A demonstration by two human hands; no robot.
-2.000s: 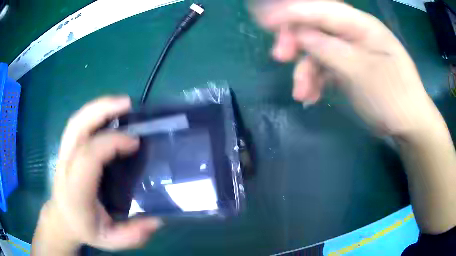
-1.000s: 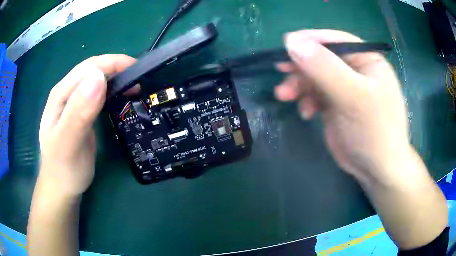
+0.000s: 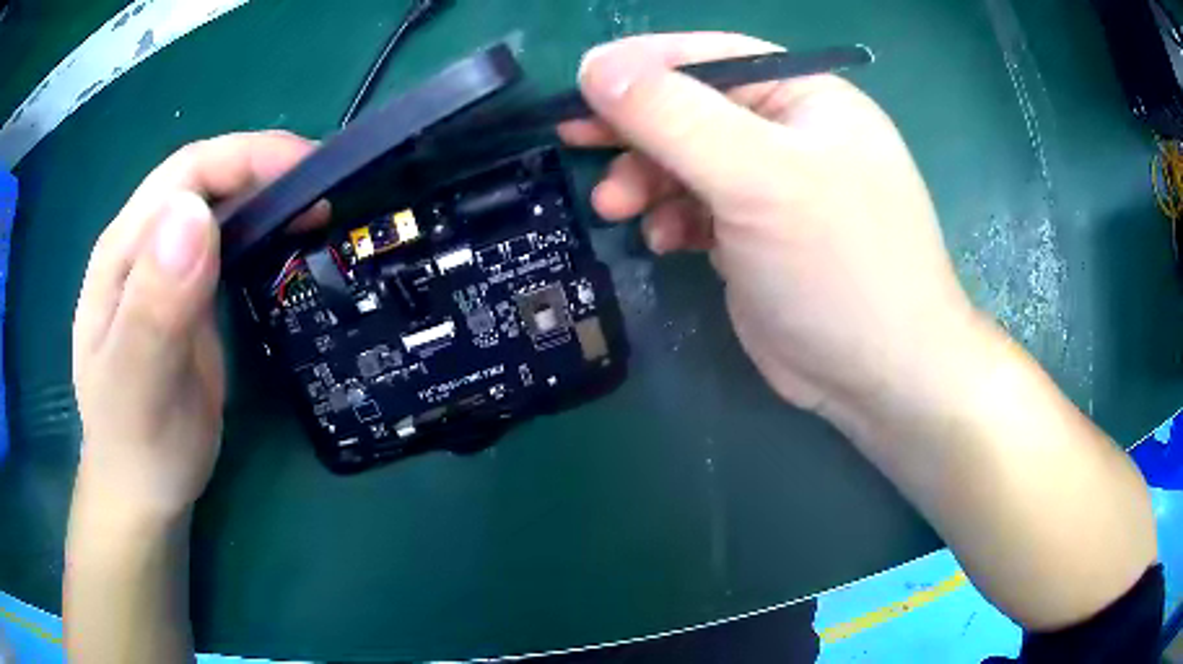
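My left hand (image 3: 169, 285) grips the display panel (image 3: 376, 130) at its left end and holds it tilted, edge-on, over the back edge of the rear housing. The rear housing (image 3: 610, 370) lies on the green mat with the main board (image 3: 454, 350) facing up. The board has yellow-orange blocks, white connectors and thin coloured wires at its upper left. My right hand (image 3: 791, 208) holds dark tweezers (image 3: 778, 65), pointing left behind the panel; their tips are hidden or blurred there. A black lead cable (image 3: 383, 59) runs away behind the panel.
The green bench mat (image 3: 545, 558) lies under the work. A white rail (image 3: 117, 65) curves at the upper left. Dark stacked units (image 3: 1148, 65) and yellow-brown rubber bands (image 3: 1170, 182) are at the right edge. A blue thing shows at the left edge.
The panel, first face-up over the housing, was raised, showing the board. My right hand, empty at first, took up the tweezers and has moved left to the panel. The housing shifted slightly left.
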